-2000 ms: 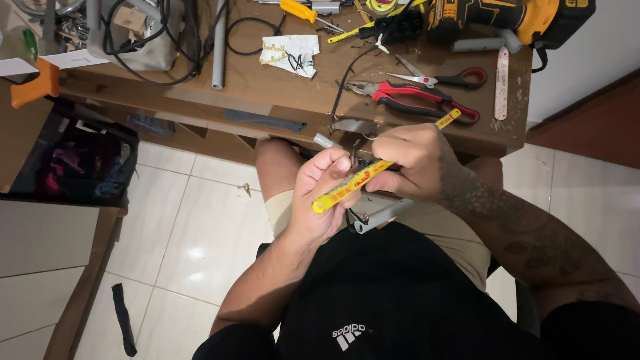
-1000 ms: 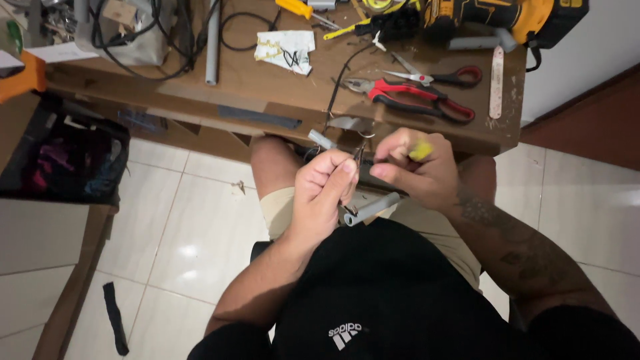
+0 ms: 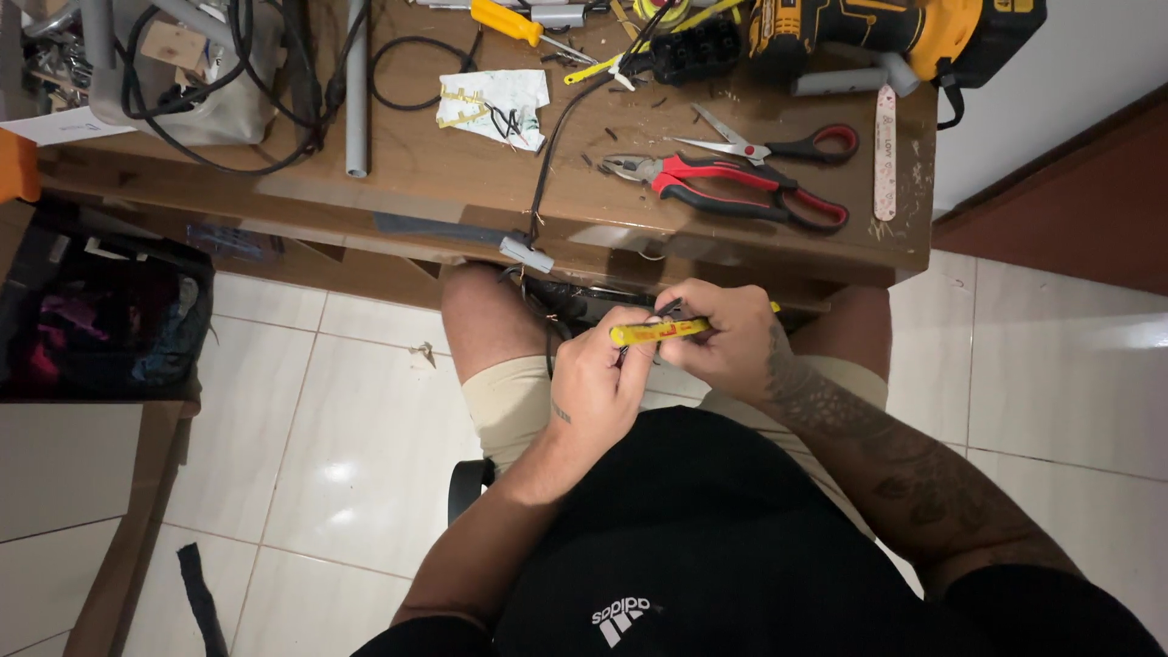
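Observation:
My right hand (image 3: 730, 338) grips a yellow hacksaw blade (image 3: 657, 331), whose near end reaches across the fingertips of my left hand (image 3: 602, 374). The left fingers pinch a thin dark wire or cable end, partly hidden behind the blade. Both hands meet over my lap, just below the table edge. A black cable (image 3: 549, 164) runs down from the tabletop, through or behind a short grey tube piece (image 3: 526, 255) at the edge, to the left of my hands. Red-and-black pliers (image 3: 721, 187) and scissors (image 3: 776, 146) lie on the table above.
On the brown table (image 3: 420, 173) are a yellow-handled screwdriver (image 3: 511, 23), a yellow-black cordless drill (image 3: 849, 36), a nail file (image 3: 885, 155), a white scrap (image 3: 493, 105), a long grey tube (image 3: 357, 109) and a plastic bin (image 3: 196, 100) with cables. A dark open box (image 3: 109, 310) stands lower left.
The blade was slanted across both hands, then mostly out of sight by my right hand, and now lies nearly level across the left fingertips. The grey tube seen in my lap is no longer visible.

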